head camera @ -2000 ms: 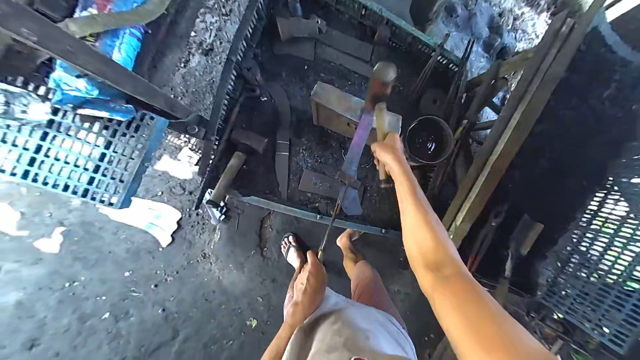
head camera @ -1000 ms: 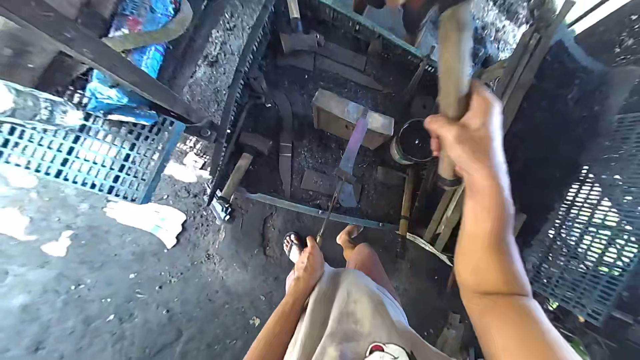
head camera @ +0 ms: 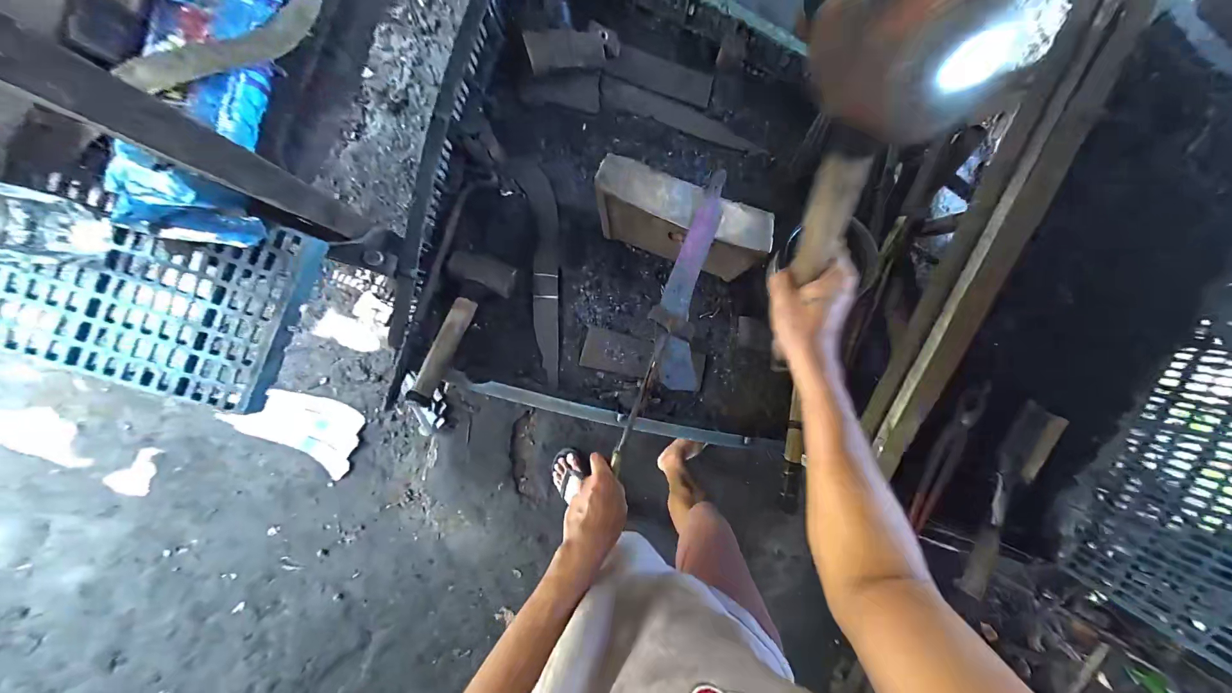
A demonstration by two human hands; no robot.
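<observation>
My left hand (head camera: 595, 505) grips the thin rear end of a long metal rod (head camera: 640, 395). At the rod's far end is a flat metal blade (head camera: 689, 260) with a purplish tint, and its tip lies across a rectangular steel anvil block (head camera: 645, 197). My right hand (head camera: 813, 303) is closed around the wooden handle (head camera: 833, 212) of a hammer, to the right of the block. The hammer's head (head camera: 900, 72) is raised close to the camera and blurred. Behind my right hand a round container (head camera: 859, 255) is partly hidden.
A second hammer with a wooden handle (head camera: 445, 351) lies left, beside a curved dark blade (head camera: 546, 279). A long metal strip (head camera: 577, 406) edges the pit near my feet. Wooden beams (head camera: 1001, 231) slant at the right; tongs (head camera: 948, 462) lie beyond. A plastic crate (head camera: 144, 308) stands left.
Two seconds ago the hammer head was over the blade's tip; one second ago the hammer was raised at the upper right, and it is still raised. My left hand has stayed on the rod.
</observation>
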